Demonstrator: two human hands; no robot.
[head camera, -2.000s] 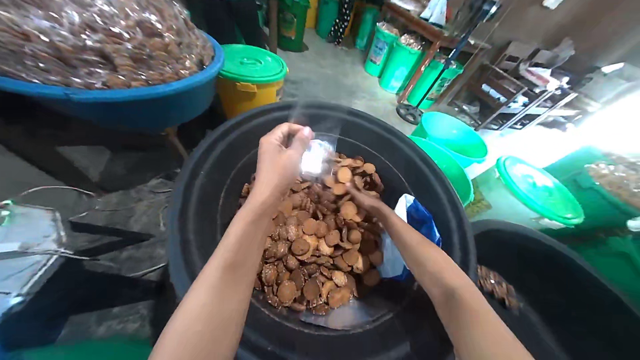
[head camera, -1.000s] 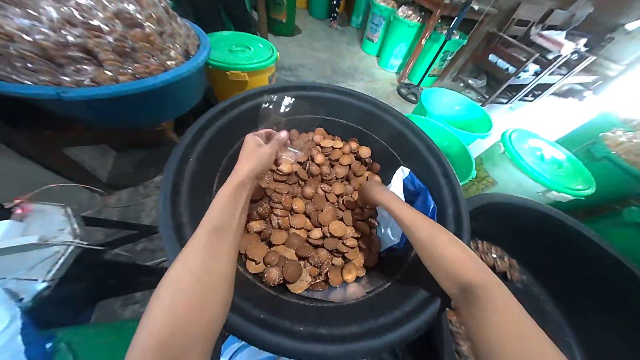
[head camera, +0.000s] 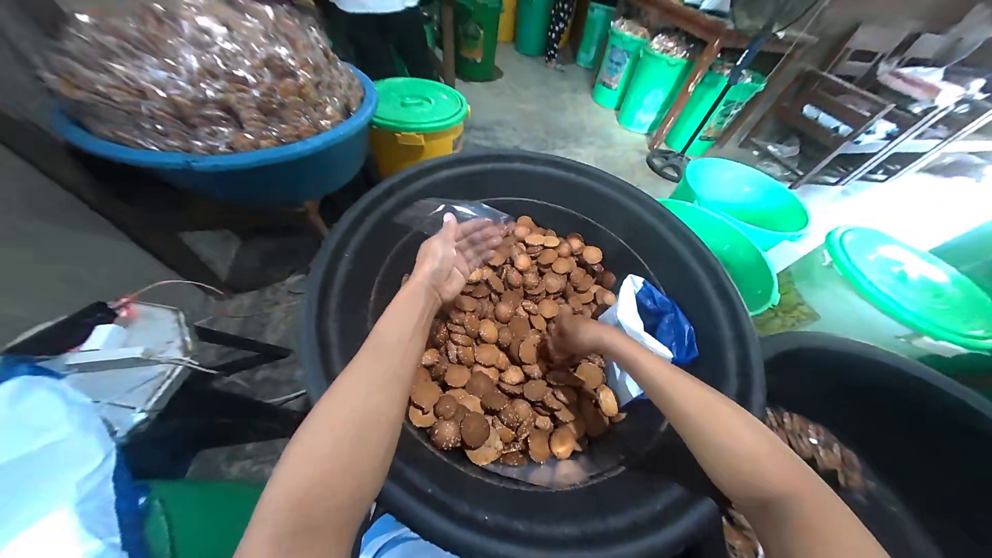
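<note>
Round brown cookies lie heaped in a large black plastic tub. My left hand is over the upper left of the heap, palm up with its fingers spread, beside a clear plastic bag. Whether the hand touches the bag is unclear. My right hand reaches into the right part of the heap, its fingers blurred and partly hidden among the cookies. Next to that wrist, a blue and white plastic packet rests against the tub's inner wall.
A blue basin of bagged cookies stands at upper left, beside a yellow bucket with a green lid. Green basins and a green-lidded container are at right. Another black tub adjoins mine. A person stands behind.
My left hand has opened out from its earlier pinched pose by the clear bag. My right hand remains at the right side of the cookies. A person has come into view at the top.
</note>
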